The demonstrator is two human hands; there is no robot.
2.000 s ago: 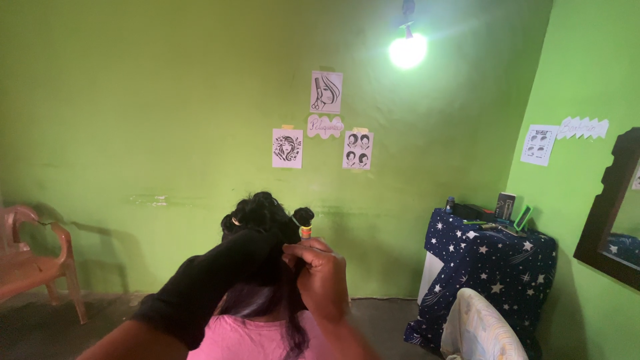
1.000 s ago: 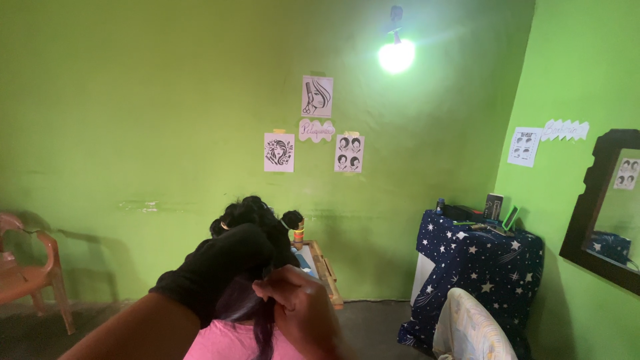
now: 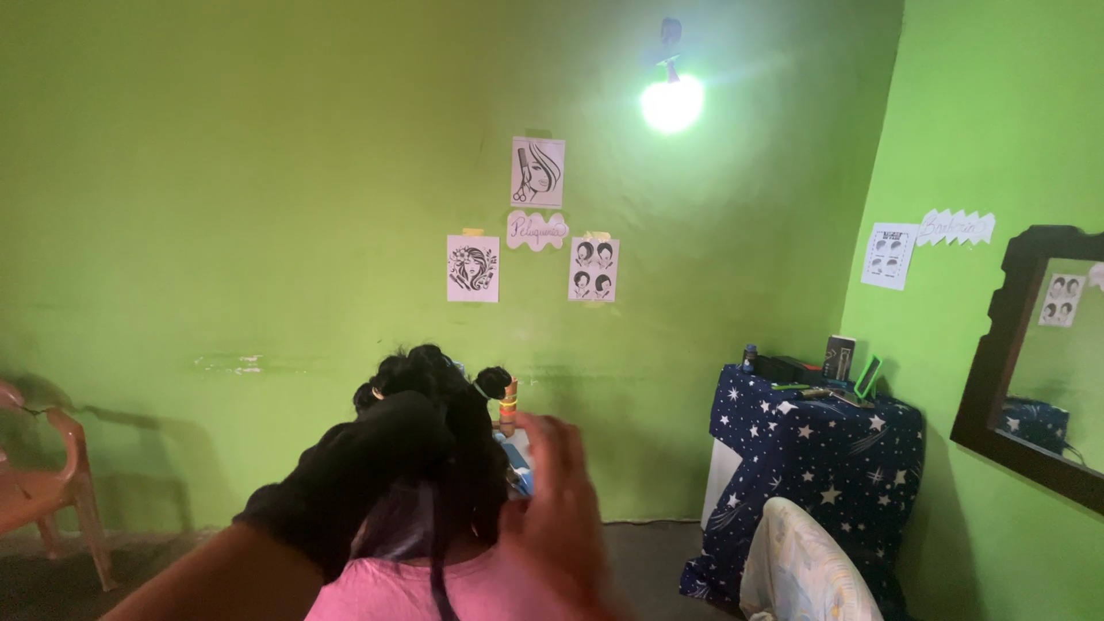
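A seated person in a pink shirt (image 3: 405,591) has their back to me, with dark hair (image 3: 423,371) tied in small buns on top and long strands hanging down the back. My left hand (image 3: 379,457), in a black glove, lies against the back of the hair; its fingers blend into the dark hair, so its grip cannot be told. My bare right hand (image 3: 556,500) is raised just right of the hair, blurred, fingers extended and apart from the strands. Past it stands a cylindrical container with colored bands (image 3: 509,404).
A table under a navy star-patterned cloth (image 3: 802,448) holds a bottle, a box and a green-framed item. In front is a patterned fabric-covered chair back (image 3: 802,561). An orange plastic chair (image 3: 60,466) stands left; a dark-framed mirror (image 3: 979,379) hangs right.
My right hand was closed at the hair strands one second ago; now it is off them with its fingers extended. My left hand remains at the back of the head.
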